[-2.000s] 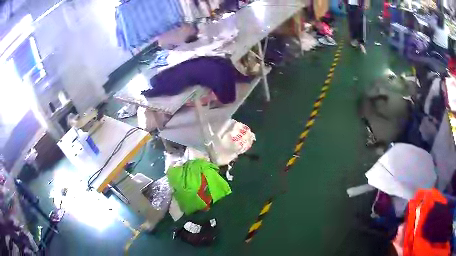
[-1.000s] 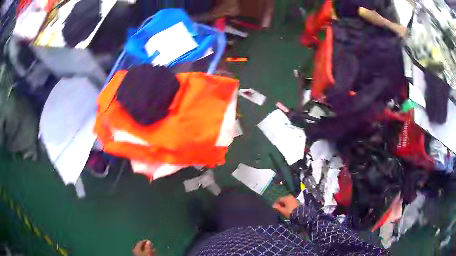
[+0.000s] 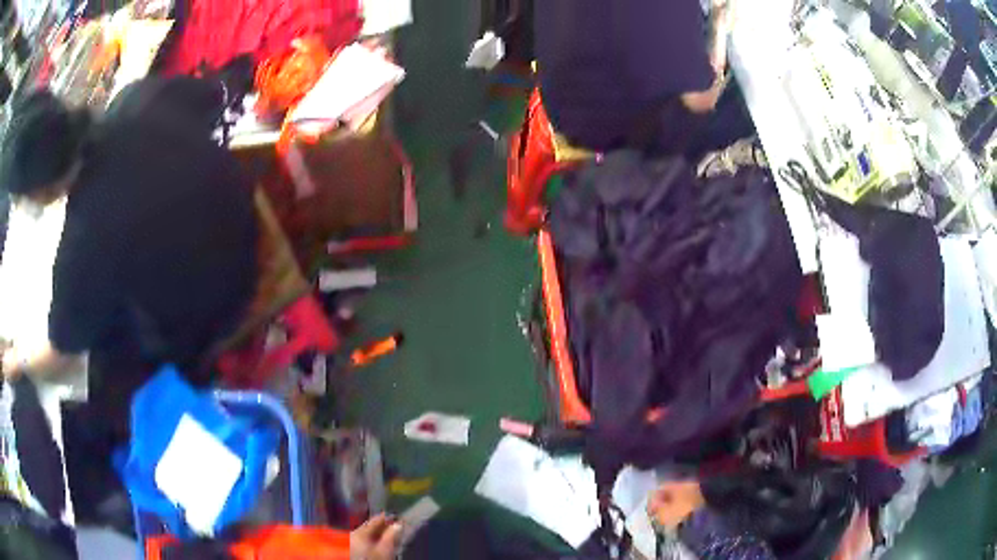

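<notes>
My left hand (image 3: 377, 536) is small and blurred at the bottom edge, beside orange cloth (image 3: 286, 543). A small pale piece (image 3: 418, 514) shows at its fingertips; I cannot tell if it is held. My right hand (image 3: 676, 504) is near the bottom, its fingers partly curled, in front of the dark garment pile (image 3: 678, 284). Whether it holds anything is unclear. The pile fills and overhangs an orange-red crate (image 3: 553, 317).
A person in black (image 3: 159, 219) stands at the left; another dark-clothed person (image 3: 623, 66) is beyond the pile. A blue bag (image 3: 164, 399) lies by a blue frame. Pale offcuts (image 3: 536, 487) litter the green floor (image 3: 459, 317). A white table (image 3: 782, 164) runs along the right.
The view has moved forward along the aisle. The orange cloth has shifted to the bottom left, the dark pile looks nearer, and both people have come into view. Both hands now appear higher or farther right.
</notes>
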